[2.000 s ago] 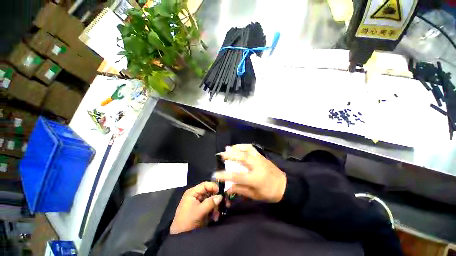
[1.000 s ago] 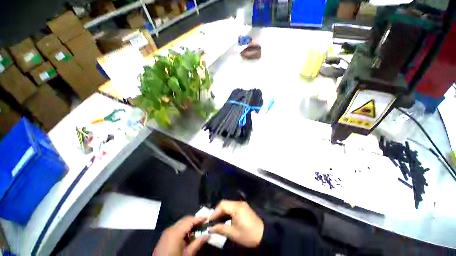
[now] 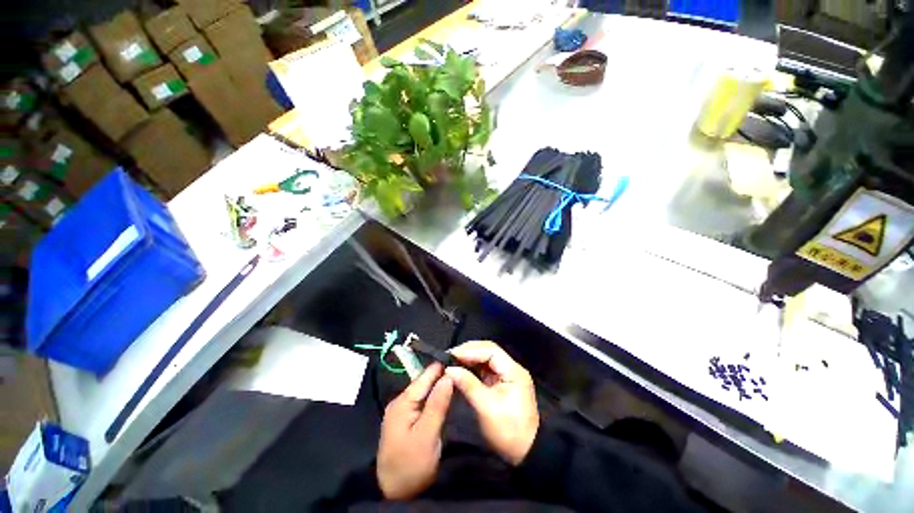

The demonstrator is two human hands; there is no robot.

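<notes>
My left hand [image 3: 413,436] and my right hand [image 3: 496,401] meet over my lap, fingertips close together. Between them is a short black strip [image 3: 431,351], pinched at its lower end. A small white piece [image 3: 407,359] lies beside it at my left fingertips, and a green thread [image 3: 379,347] loops out to the left. The fingers hide where these pieces meet. A bundle of long black strips [image 3: 536,210], tied with blue cord [image 3: 557,213], lies on the bench. Tiny black bits [image 3: 737,379] and a pile of short black pieces [image 3: 887,346] lie at right.
The bench press [image 3: 822,170] with its warning label stands at right. A leafy plant [image 3: 416,125] is at the bench corner. A blue crate [image 3: 110,271] and a long dark strip [image 3: 180,346] are on the left side table. A white sheet [image 3: 311,366] lies below it, left of my hands.
The view has turned, so the bench things sit further right than before. A black strip and green thread now show clearly at my fingertips, and the white piece is less spread across my hands.
</notes>
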